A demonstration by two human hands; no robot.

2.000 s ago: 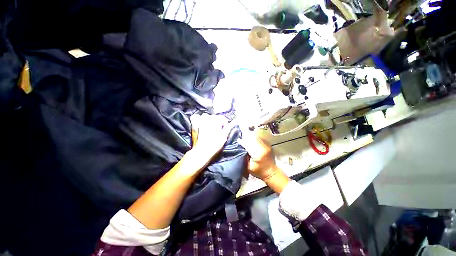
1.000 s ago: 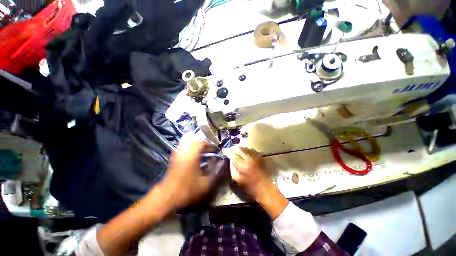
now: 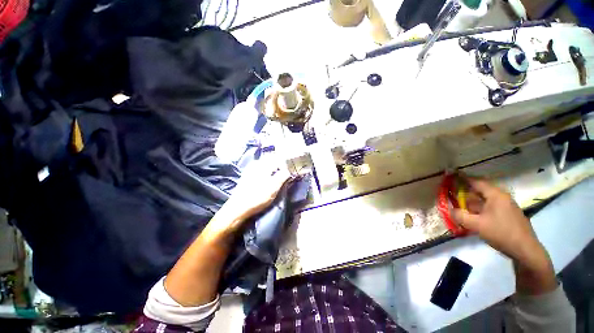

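The dark garment [image 3: 130, 169] lies heaped left of the needle area, and a shiny grey-blue part of it hangs in front of the presser foot. My left hand [image 3: 260, 195] holds this cloth by the needle of the white sewing machine [image 3: 417, 97]; its fingertips are overexposed. My right hand [image 3: 488, 211] is on the scissors [image 3: 451, 205] with red and yellow handle loops, on the machine bed [image 3: 358, 227] to the right. The scissors' blades are not clearly visible.
A black phone [image 3: 451, 283] lies on a pale surface below the bed. A tan tape roll [image 3: 347, 12] and dark thread cones stand behind the machine arm. A red basket [image 3: 12, 18] shows at the upper left corner.
My right hand has left the cloth at the needle, moved right along the bed and taken hold of the scissors. My left hand stays with the cloth. The view has shifted closer.
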